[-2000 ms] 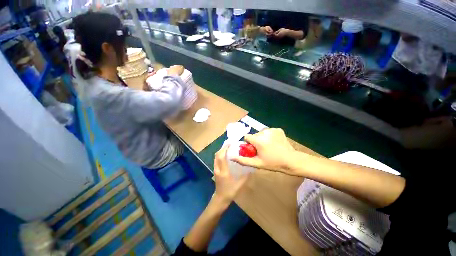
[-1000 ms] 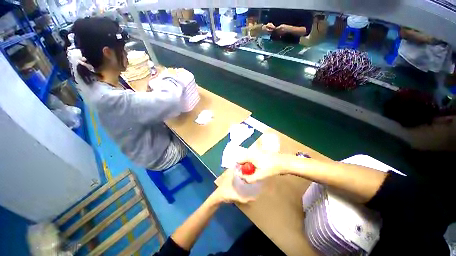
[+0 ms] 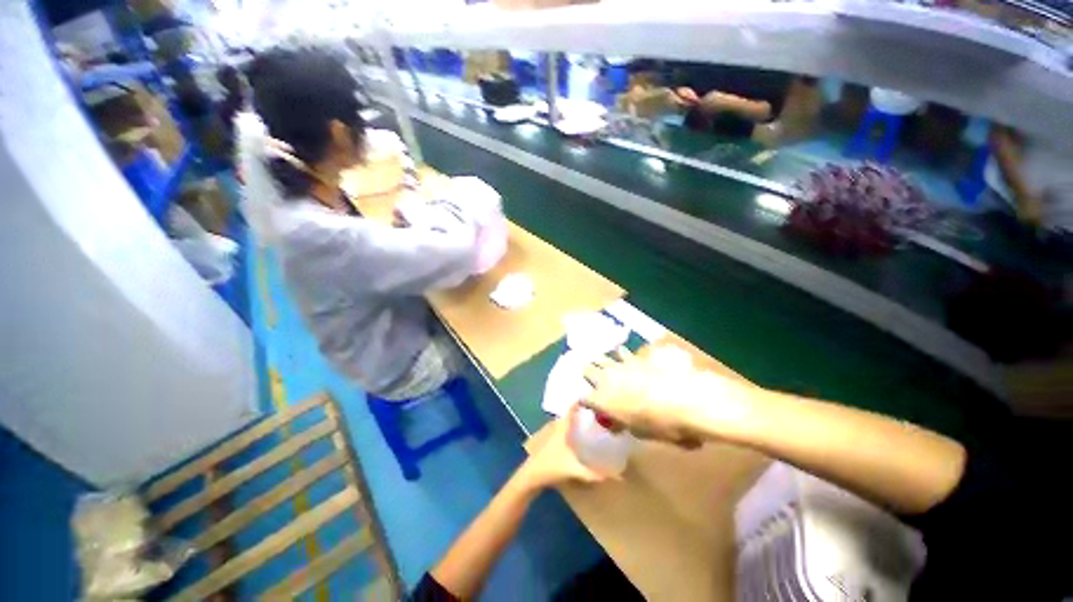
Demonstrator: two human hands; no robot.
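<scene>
The whitish translucent refill bottle (image 3: 602, 447) is upright over the near-left edge of the tan work mat (image 3: 671, 517). My left hand (image 3: 562, 453) is closed around its side. My right hand (image 3: 641, 394) is over its top, with the fingers on the red cap, which is mostly hidden. White wiping cloths (image 3: 570, 379) lie just beyond the bottle. A whitish round item, blurred, shows behind my right hand. The housing stack (image 3: 812, 541) stands on the mat at right, partly below my right forearm and cut off by the lower edge.
The green conveyor belt (image 3: 706, 276) runs along the far side. A coworker in grey (image 3: 353, 253) sits at left by another white stack. A wire harness bundle (image 3: 853, 209) lies across the belt. A wooden pallet (image 3: 265, 506) is on the floor at lower left.
The view has shifted, so the scene sits further right. My right hand has spread over the red cap, which it now mostly covers. My left hand still holds the bottle.
</scene>
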